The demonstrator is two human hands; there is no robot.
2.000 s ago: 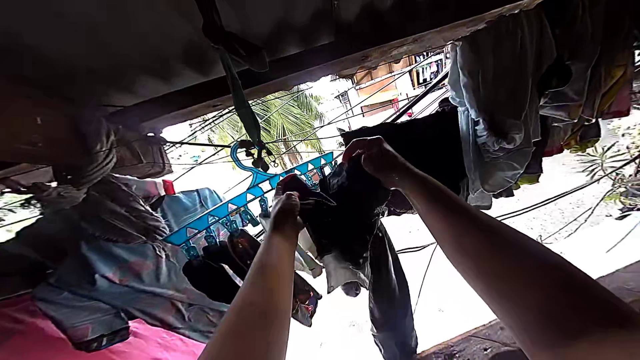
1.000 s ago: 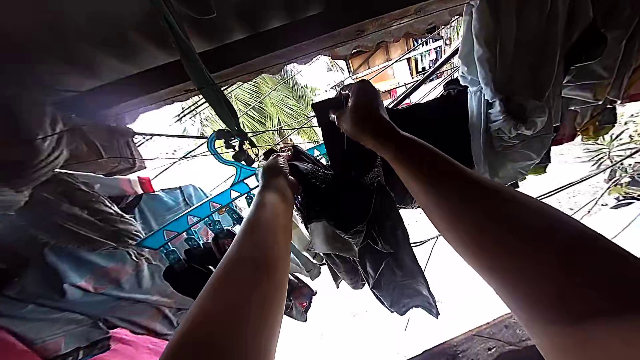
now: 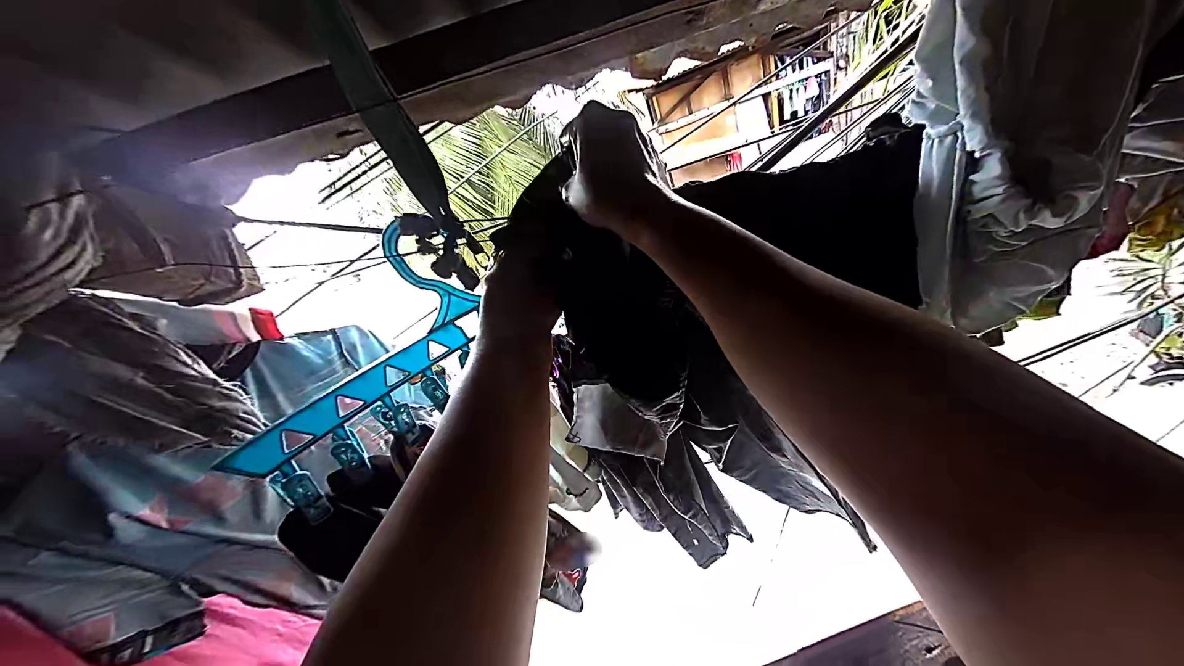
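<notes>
Raised high at the centre, my right hand (image 3: 610,171) grips the upper part of a dark garment (image 3: 638,324). Lower and to its left, my left hand (image 3: 520,287) is in deep shadow against the same cloth, closed on its edge. Just left of that hand is a blue plastic clip hanger (image 3: 361,388), its hook near a knotted dark strap (image 3: 407,153). Small items hang from the hanger's clothespins (image 3: 301,495), among them a black one (image 3: 328,546). My left forearm hides part of the hanger.
Grey, patterned and pink clothes (image 3: 259,629) hang at the left. A black cloth (image 3: 823,222) and a pale garment (image 3: 1017,166) hang at the right. A wooden beam (image 3: 277,111) crosses above; wires, palm fronds (image 3: 490,153) and a building (image 3: 712,111) show beyond.
The dark garment, lower between my hands two seconds ago, has been lifted by my right hand. The view has come closer to the hanger and clothes.
</notes>
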